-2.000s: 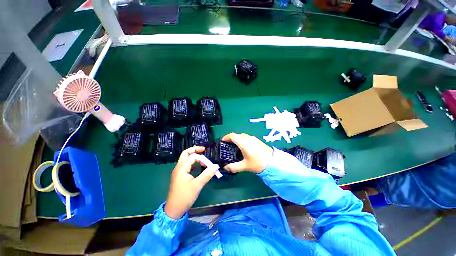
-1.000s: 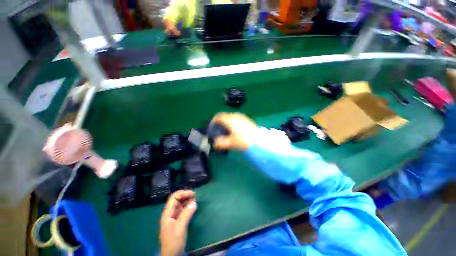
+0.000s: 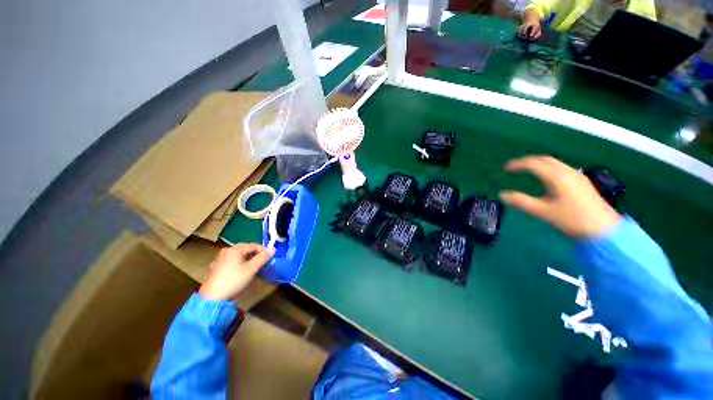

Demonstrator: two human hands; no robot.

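Several black units stand in two rows on the green bench, one of them at the near right of the group (image 3: 449,250). Another black unit (image 3: 438,145) with a small white strip at its side sits behind them. My left hand (image 3: 233,269) is at the front end of the blue tape dispenser (image 3: 301,234), thumb and fingertips together at the tape end; a small pale piece shows there. My right hand (image 3: 564,195) is open and empty above the bench, right of the units. White strips (image 3: 580,316) lie loose below it, partly hidden by my right sleeve.
A pink fan (image 3: 341,133) with a white cord stands behind the dispenser. A masking tape roll (image 3: 256,201) lies by the dispenser. Flat cardboard sheets (image 3: 184,160) and a clear plastic bag (image 3: 274,125) are at the left. A person's hand (image 3: 530,30) and a black laptop (image 3: 637,45) are across the bench.
The view has swung left. My right hand has let go of the black unit, and the rows now hold another one. My left hand has moved to the tape dispenser.
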